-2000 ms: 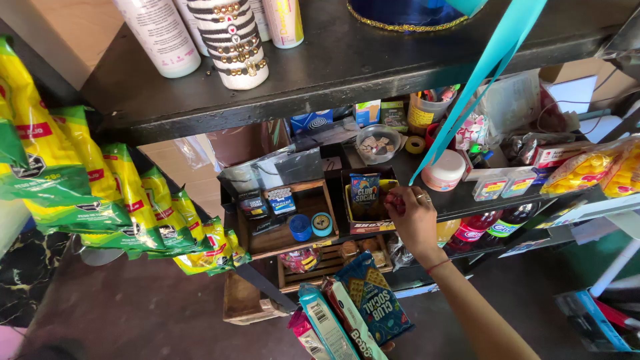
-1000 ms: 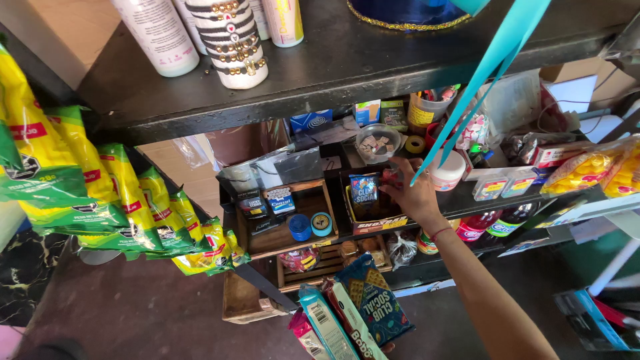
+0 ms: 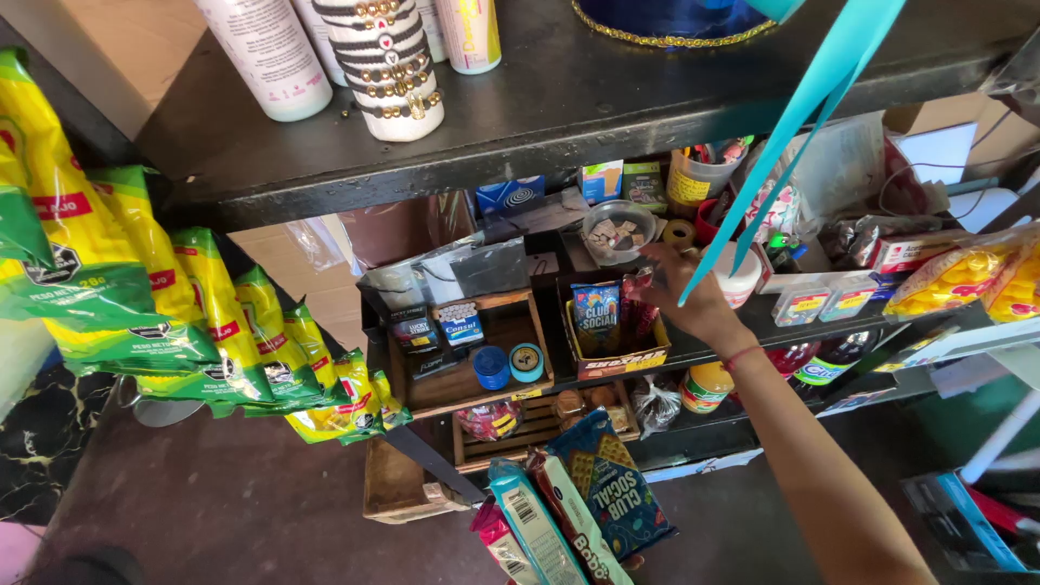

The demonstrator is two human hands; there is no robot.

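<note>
My right hand (image 3: 682, 292) reaches over the right side of a small cardboard display box (image 3: 621, 363), its fingers at a red wrapped packet (image 3: 639, 296); whether they grip it is hard to tell. A blue Club Social packet (image 3: 595, 315) stands in the box's left part. Low in the view, my left hand (image 3: 633, 561) shows only as fingertips behind a bunch of packaged snacks: a large blue Club Social pack (image 3: 611, 483), a brown and white packet (image 3: 575, 520), a teal packet (image 3: 535, 524) and a pink one (image 3: 504, 543).
A black upper shelf (image 3: 520, 138) holds bottles and a bracelet stand (image 3: 386, 69). Teal ribbon (image 3: 780, 154) hangs before my right hand. Yellow-green snack bags (image 3: 122, 268) hang at left. Beside the box are a wooden tray (image 3: 463, 398), a clear tub (image 3: 619, 233) and a white jar (image 3: 739, 275).
My right hand was at the blue packet in the display box two seconds ago; it has shifted to the box's right side, by the red packet. The held snacks have stayed about where they were.
</note>
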